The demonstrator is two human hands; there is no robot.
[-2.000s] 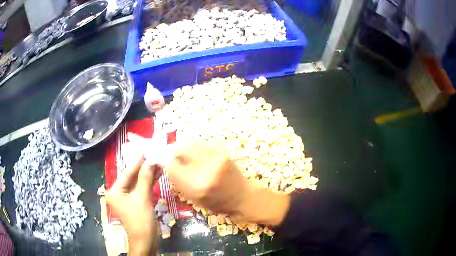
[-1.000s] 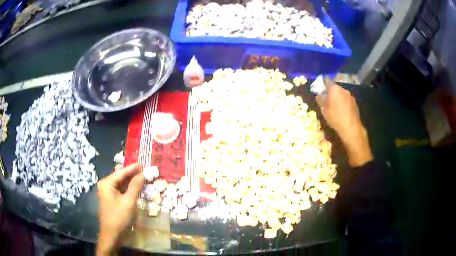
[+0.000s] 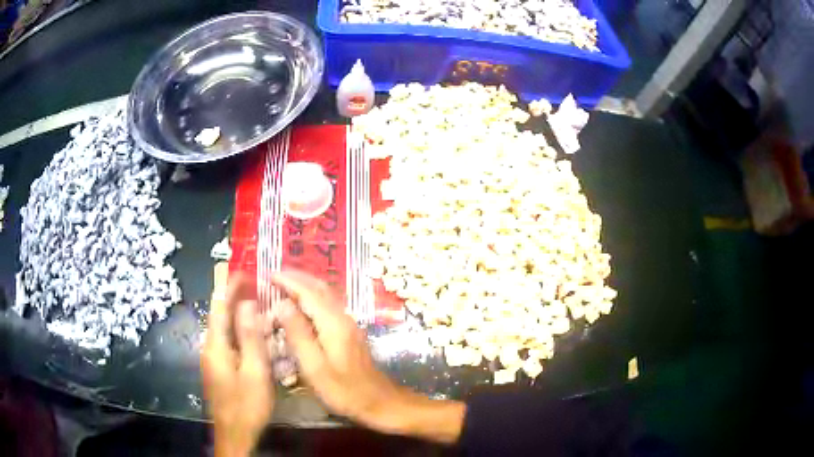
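My left hand (image 3: pixel 236 357) and my right hand (image 3: pixel 330 348) are close together at the near edge of the red sheet (image 3: pixel 250 210). They are cupped around a small cluster of whitish assembled pieces (image 3: pixel 284 366), which shows only partly between them. Whether the fingers hold any piece is hidden and blurred. A small round white dish (image 3: pixel 306 190) stands on the sheet. The heap of cream pieces (image 3: pixel 491 223) lies to the right, and the heap of grey-white pieces (image 3: pixel 94 232) lies at left.
A shiny metal basin (image 3: pixel 170 134) with one pale piece inside stands at upper left. A white glue bottle (image 3: pixel 355 92) stands by the blue tote (image 3: pixel 464 67). A crumpled white tissue (image 3: pixel 568 122) lies beyond the cream heap. One loose cream piece (image 3: pixel 634 368) lies at right.
My right hand has let go of the white tissue at far right and come to the near edge of the red sheet, beside my left hand. My left hand has moved slightly right, onto the cluster.
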